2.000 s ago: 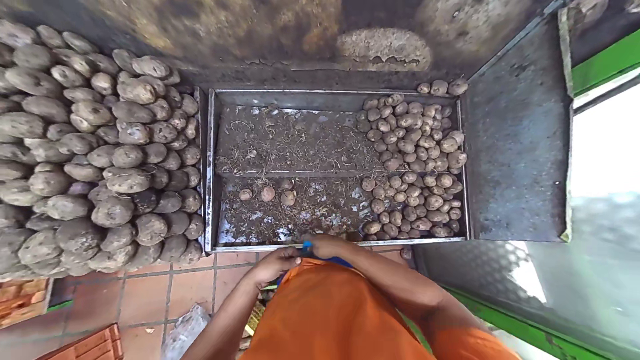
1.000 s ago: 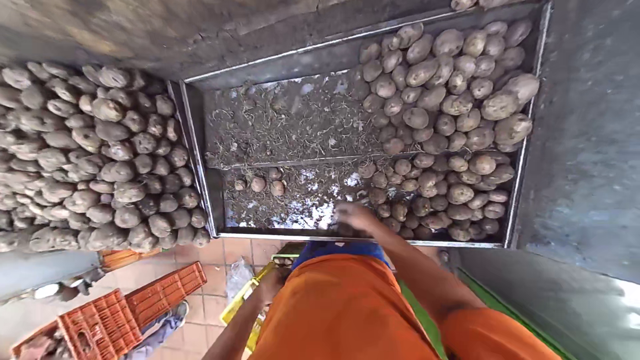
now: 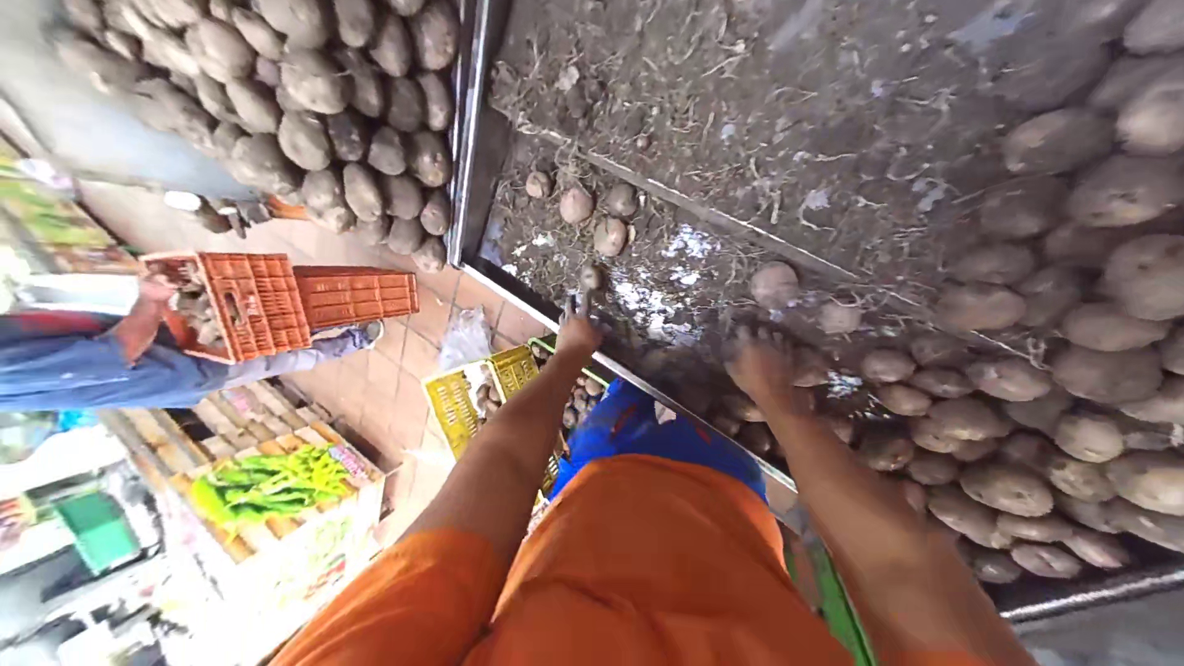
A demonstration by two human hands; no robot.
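My left hand (image 3: pixel 580 326) reaches over the front metal rim of the bin (image 3: pixel 527 303), its fingers at a small potato (image 3: pixel 592 276); whether it grips the potato cannot be told. My right hand (image 3: pixel 760 363) is blurred, low over the dirt-covered bin floor, at the left edge of the potato heap (image 3: pixel 1008 488). Potatoes lie close around its fingers, and what is under the palm is hidden. A single potato (image 3: pixel 774 284) lies just beyond it. A small group of potatoes (image 3: pixel 576 205) rests farther back on the left, among dry sprouts and soil.
Another potato pile (image 3: pixel 314 79) rises left of the bin's metal side wall (image 3: pixel 470 120). Yellow crates (image 3: pixel 449 407) with potatoes stand below the front rim. At the left, a person in blue (image 3: pixel 111 361) holds an orange crate (image 3: pixel 254 305). Green peppers (image 3: pixel 277 481) lie on a wooden crate.
My left hand has moved from below the rim to inside the bin. My right hand is at the potatoes' left edge, with a lone potato beyond it. The view has swung left and closer.
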